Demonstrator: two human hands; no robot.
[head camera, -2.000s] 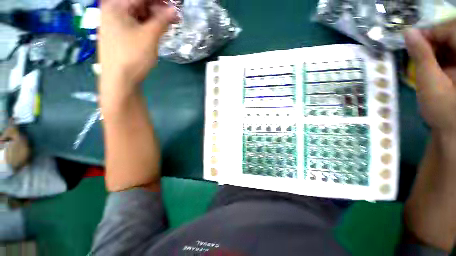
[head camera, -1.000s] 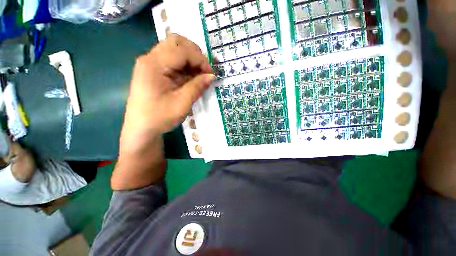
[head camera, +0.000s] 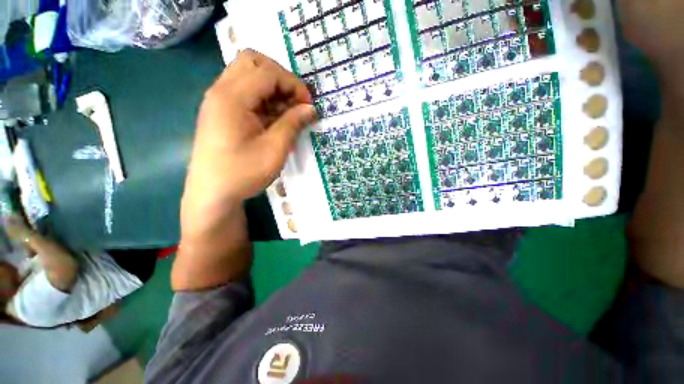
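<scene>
A white tray (head camera: 594, 221) holds green-edged circuit board panels in two rows. The upper left panel (head camera: 345, 56) and upper right panel (head camera: 465, 37) look mostly silver. The lower left panel (head camera: 371, 165) and lower right panel (head camera: 491, 142) look greener. My left hand (head camera: 251, 127) is at the tray's left side, with thumb and index fingertips pinched together at the left edge of the upper left panel's lowest row. Any small part between the fingertips is too hidden to tell. My right hand is out of the picture; only my forearm shows at the right edge.
A clear bag of silver parts (head camera: 161, 22) lies beyond the tray's upper left. A white handle-like tool (head camera: 105, 131) and a crinkled clear strip (head camera: 109, 199) lie on the dark green mat (head camera: 157, 172). Blue and white items are at far left. Another person's arm (head camera: 52, 259) shows at lower left.
My left hand has come from the left bag down to the panel's edge. My right hand has left the picture. The view has shifted, and the tray's top is now cut off.
</scene>
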